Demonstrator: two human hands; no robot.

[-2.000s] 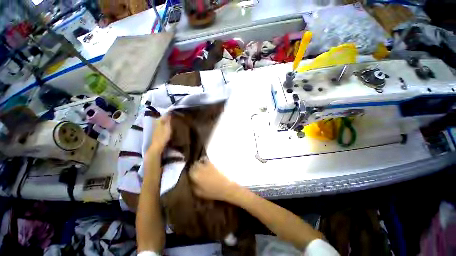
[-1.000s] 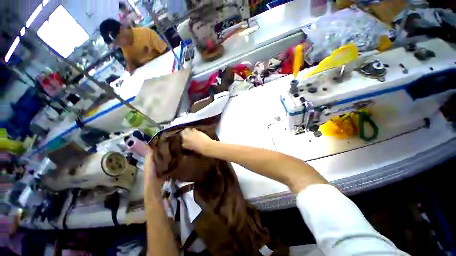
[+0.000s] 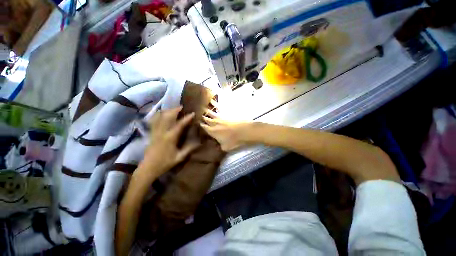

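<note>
A brown fabric piece (image 3: 192, 170) lies over the front edge of the machine table, its upper end close to the needle area. A white striped fabric (image 3: 112, 135) with brown bands is bunched at its left. My left hand (image 3: 167, 140) lies on the brown fabric with fingers spread. My right hand (image 3: 222, 127) is at the right edge of the brown fabric, fingertips on it under the bright lamp; whether it pinches the cloth is unclear. The sewing machine head (image 3: 240, 37) stands just beyond, its presser foot blurred by glare.
Green-handled snips (image 3: 315, 65) and a yellow cloth (image 3: 284, 67) lie under the machine arm. Red and mixed scraps (image 3: 107, 40) are at the back left. A pink thread cone (image 3: 37, 150) stands at the left. A silvery trim (image 3: 300, 117) edges the table.
Both hands and the fabric have moved from the left side of the table to the needle area. The striped side now shows spread at the left. The view has turned toward the machine.
</note>
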